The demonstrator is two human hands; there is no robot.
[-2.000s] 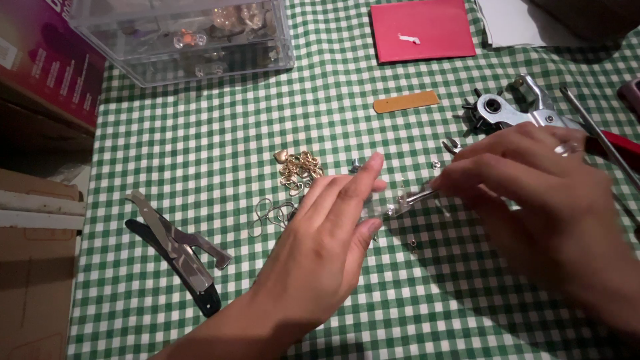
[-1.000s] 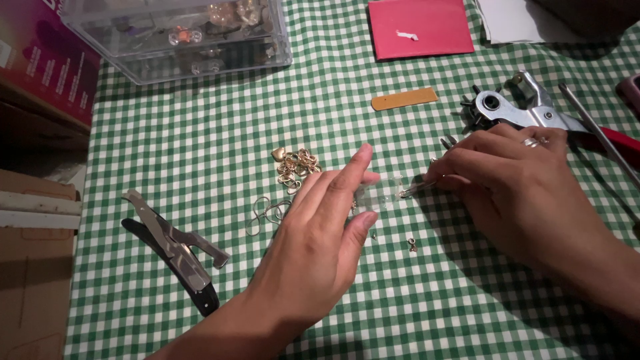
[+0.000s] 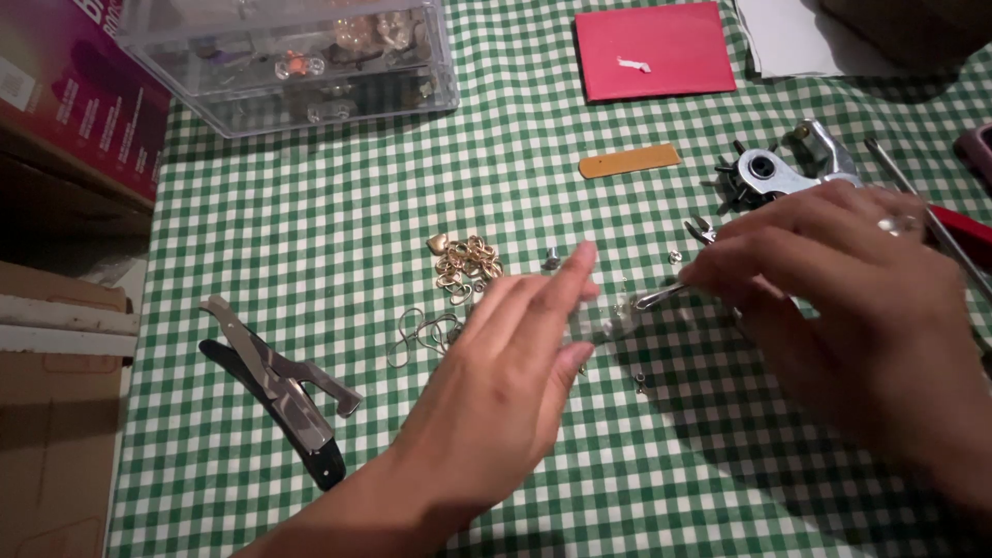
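Observation:
My left hand [image 3: 511, 364] rests at the middle of the checked cloth, its thumb and fingers around a small clear plastic container or bag [image 3: 608, 318]. From the right, my right hand [image 3: 821, 302] pinches slim metal tweezers [image 3: 659, 297], whose tips are at the clear plastic. A gold chain with a heart charm [image 3: 469, 263] lies beyond my left fingers, with a thin silver chain [image 3: 418, 335] beside them. Small metal findings [image 3: 641, 380] lie below the tweezers, and another small metal piece [image 3: 675, 256] lies above them. The plastic's exact shape is blurred.
A black-and-silver hand tool [image 3: 279, 387] lies left. A clear drawer box [image 3: 287, 70] stands at the back left. Behind my hands are a tan strip [image 3: 629, 161] and a red envelope [image 3: 655, 50]. A rotary hole punch [image 3: 775, 174], small plier jaws [image 3: 701, 230] and a metal rod [image 3: 930, 209] lie right.
My right hand moved left a little, then back slightly right, with the tweezers staying near the plastic. My left hand has stayed in nearly the same place.

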